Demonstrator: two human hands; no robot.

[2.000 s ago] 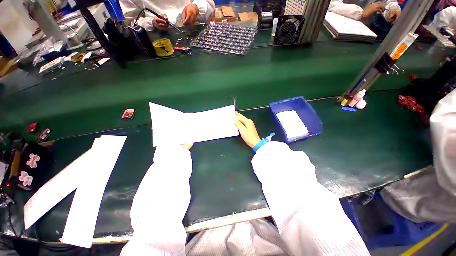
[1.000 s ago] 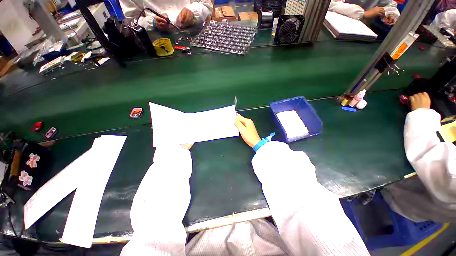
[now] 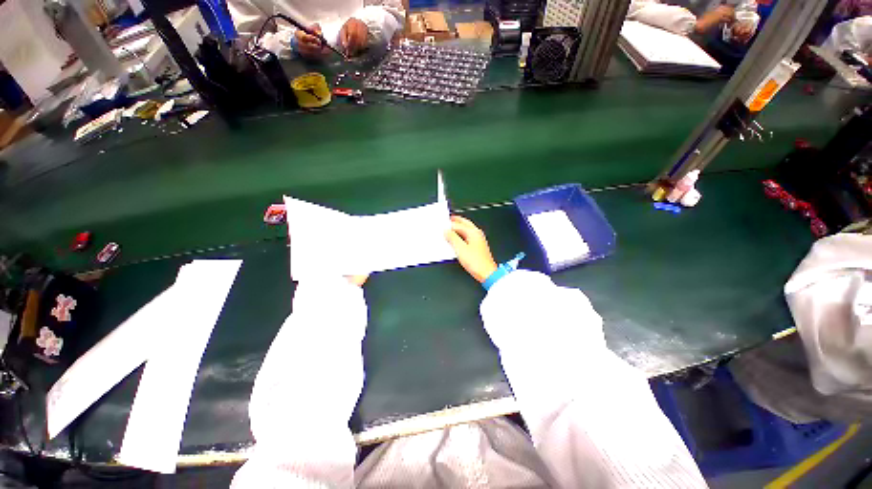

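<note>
A bent white backing strip [image 3: 373, 241] is held up between my two hands, its ends folded up at the left and right. My right hand [image 3: 468, 246], with a bright blue wrist strap, grips its right end. A thin pale upright piece rises at that end; I cannot tell whether it is the strip's edge or tweezers. My left hand [image 3: 358, 279] is mostly hidden under the strip near its lower left, with only a bit of finger showing. Two more white strips [image 3: 182, 353] overlap on the mat at left.
A blue parts bin [image 3: 595, 222] with white sheets stands right of the strip. Small red units [image 3: 275, 213] lie on the green belt [image 3: 382, 143]. Small bottles [image 3: 686, 189] stand at the foot of a metal post. A neighbour's sleeve [image 3: 832, 296] is at the right edge.
The red units have moved right along the belt, one now beside the strip's left end. The pale piece at the strip's right end shows larger. The neighbour's arm at right reached in and drew back.
</note>
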